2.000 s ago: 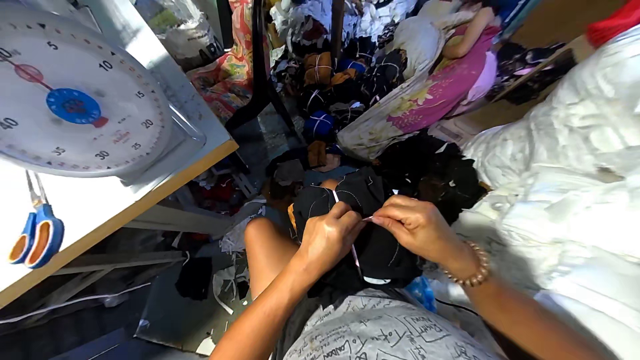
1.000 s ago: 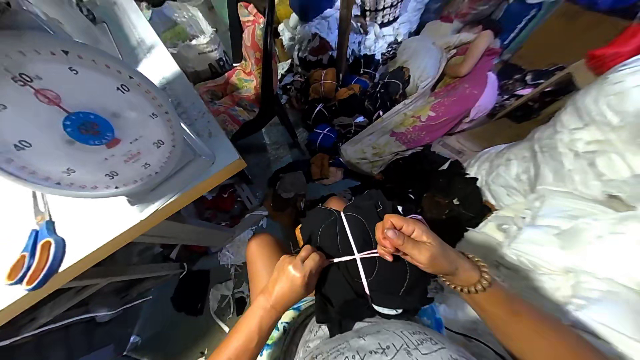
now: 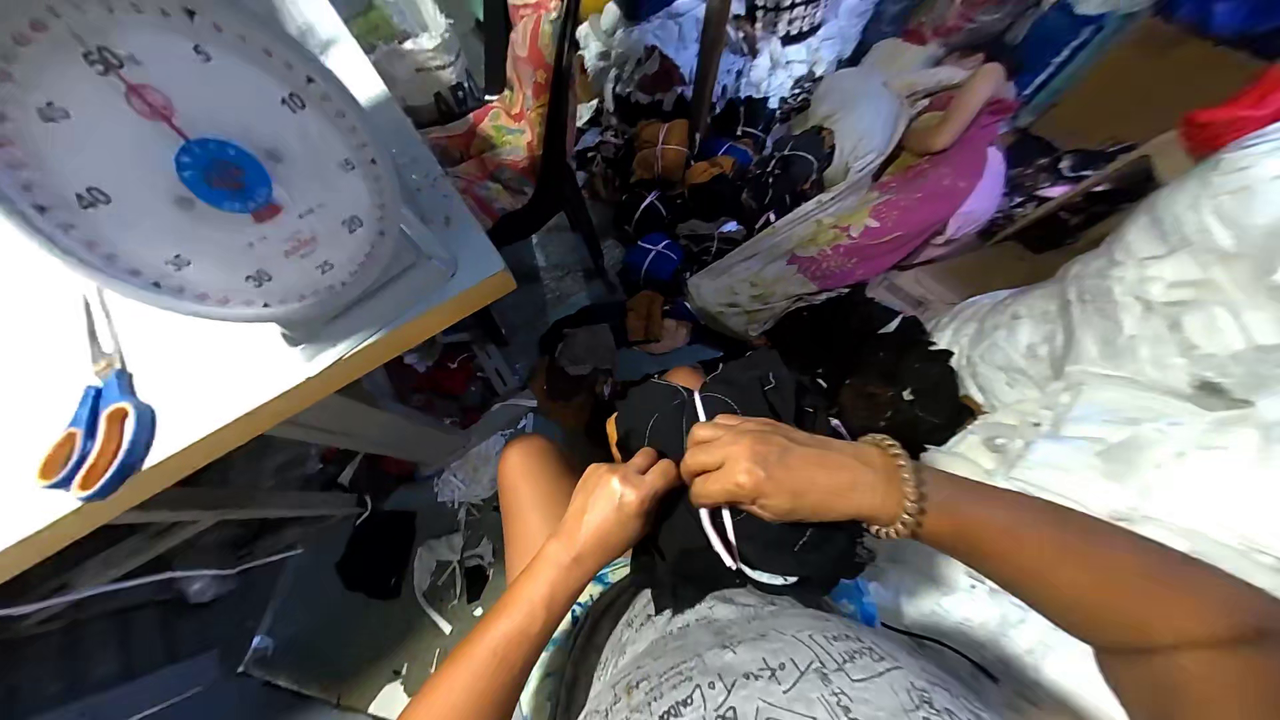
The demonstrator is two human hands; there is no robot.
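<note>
A bundle of black cloth (image 3: 770,560) lies on the lap, with a white cloth strip (image 3: 716,540) running around it. My left hand (image 3: 615,500) pinches at the strip where it crosses the top of the bundle. Against it, my right hand (image 3: 775,468) has its fingers curled on the same strip, a beaded bracelet on its wrist. The hands nearly touch, and the crossing of the strip is hidden beneath them.
At the left, a dial scale (image 3: 225,175) and blue-handled scissors (image 3: 105,430) are on a white table (image 3: 330,375). White cloth (image 3: 1130,390) is heaped at the right. Several tied bundles (image 3: 655,260) lie ahead, near a person's arm (image 3: 960,115) and a floral cloth (image 3: 850,240).
My hands were apart one second ago with the strip's crossing showing between them; they have come together over it. My right hand has turned knuckles up.
</note>
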